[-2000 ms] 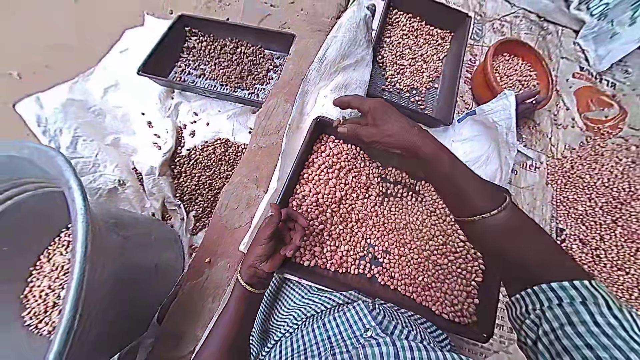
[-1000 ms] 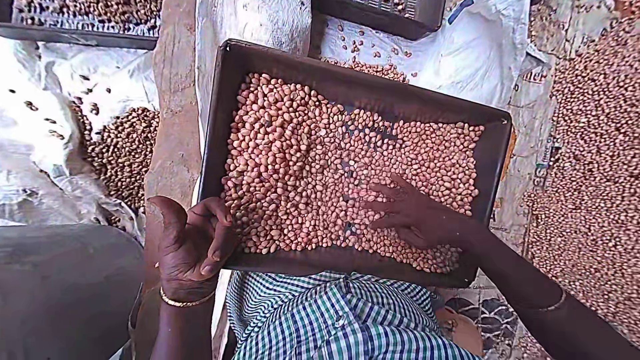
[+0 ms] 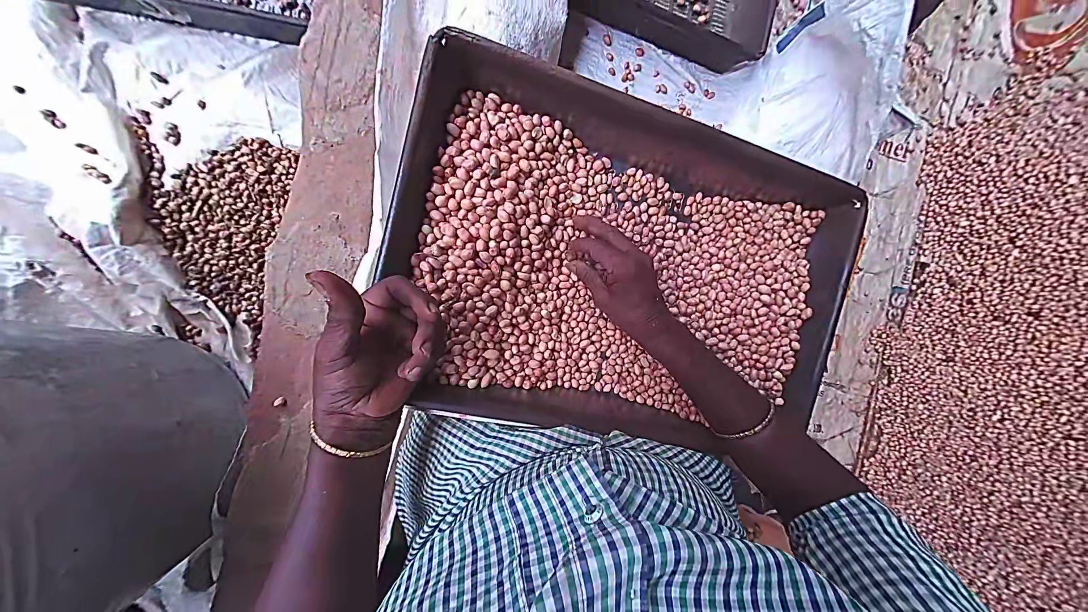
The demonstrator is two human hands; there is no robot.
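Observation:
A dark rectangular tray (image 3: 646,110) lies tilted in front of my body, filled with a spread of pinkish shelled nuts or beans (image 3: 510,221). My left hand (image 3: 370,357) is at the tray's left edge, palm turned up, thumb apart, fingers curled over the rim by the nuts; it seems to hold nothing. Over the middle of the tray, my right hand (image 3: 616,272) touches the nuts with bent fingers. Whether any nuts are between those fingers is hidden.
Left of a stone ledge (image 3: 327,170), a darker pile (image 3: 225,221) lies on white sheeting (image 3: 195,76). A grey metal vessel (image 3: 110,459) stands lower left. Another dark tray (image 3: 748,34) is beyond mine. Many pinkish nuts (image 3: 1003,340) cover the right side.
My right hand has come down from the tray's far rim into the nuts, then moved left across them. My left hand stays at the left edge. The view has shifted.

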